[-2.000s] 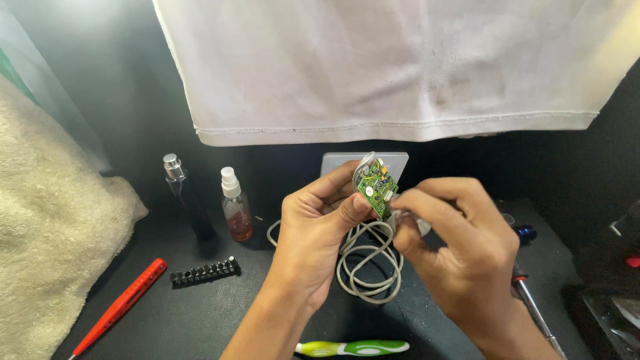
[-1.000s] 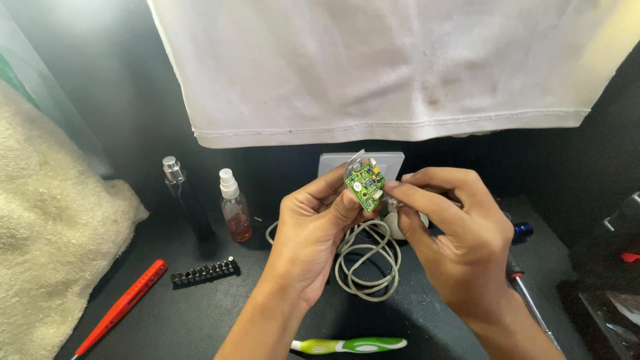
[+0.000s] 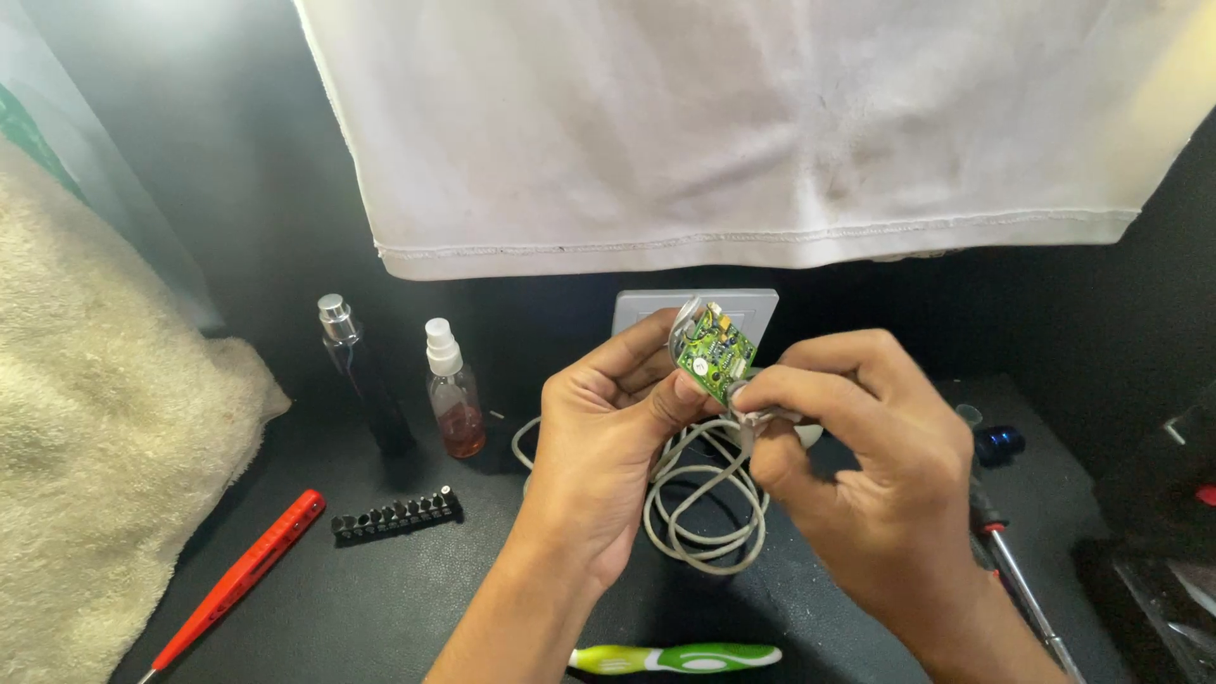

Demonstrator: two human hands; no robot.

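My left hand (image 3: 608, 427) grips a small green circuit board (image 3: 717, 356) by its lower left edge, thumb in front and fingers behind. A loop of thin cable curves at the board's upper left. At the board's lower right corner, my right hand (image 3: 864, 446) pinches a small whitish piece of cloth or tissue (image 3: 760, 418), whose exact kind I cannot tell. Below and behind the hands lies a coiled grey cable (image 3: 708, 560). A pale rounded object (image 3: 807, 434) is mostly hidden by my right hand.
A red-handled tool (image 3: 242, 575), a black bit holder (image 3: 397, 518), a spray bottle (image 3: 458, 408) and a dark bottle (image 3: 366, 380) stand or lie left. A green-handled toothbrush (image 3: 717, 657) lies in front, a screwdriver (image 3: 1026, 589) right. White cloth (image 3: 741, 123) hangs behind.
Both hands stay close together at the circuit board. The right fingers have shifted slightly at its lower right corner, and the board's tilt has changed a little.
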